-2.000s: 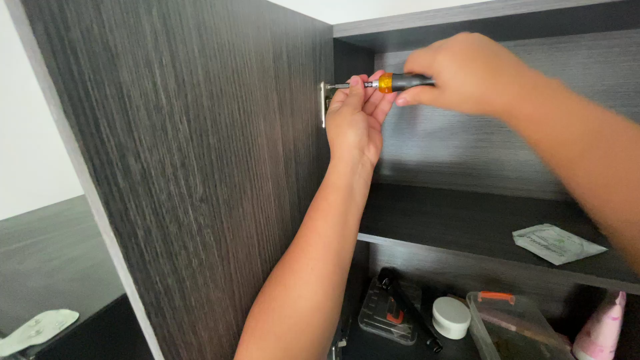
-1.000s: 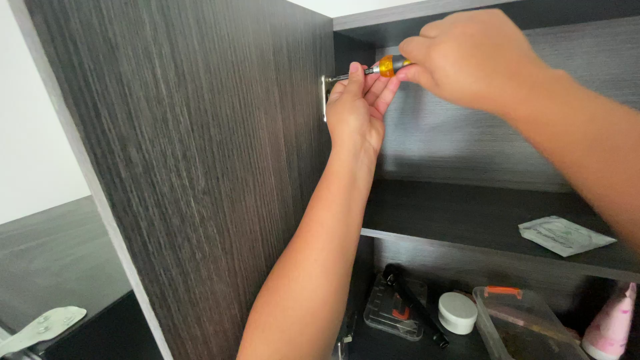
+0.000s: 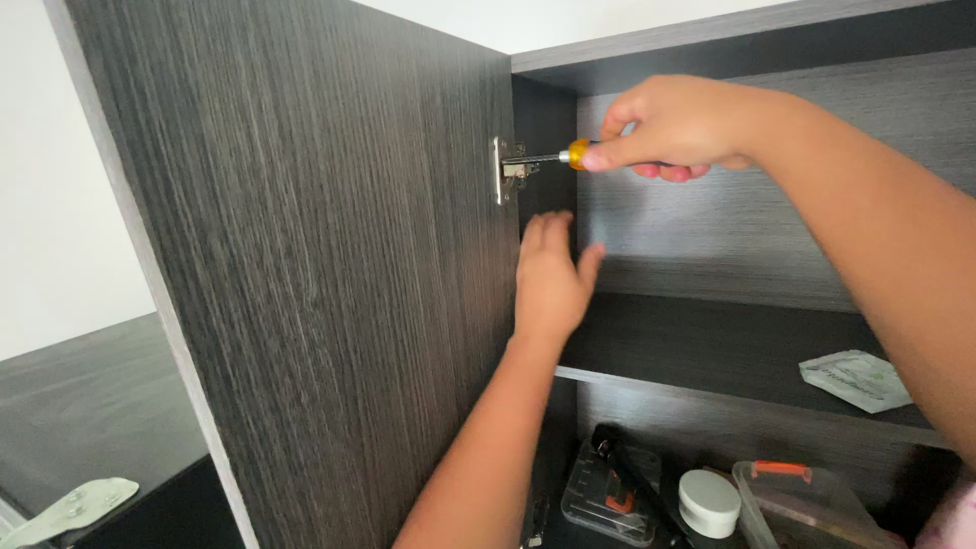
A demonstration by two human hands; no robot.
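Observation:
My right hand grips a screwdriver with an amber and black handle. Its shaft points left, and the tip is at the upper metal cabinet hinge, which joins the dark wood-grain door to the cabinet's side. Below the hinge, my left hand is raised with its fingers apart, holding nothing, beside the inner side panel. Whether its fingertips touch the panel I cannot tell.
On the middle shelf lies a foil sachet. Beneath are a clear plastic case, a white round jar and a clear box with an orange latch. Another hinge shows low down. A pale metal piece is at lower left.
My left hand has come off the screwdriver's shaft and moved down below the hinge. My right hand still holds the screwdriver at the hinge.

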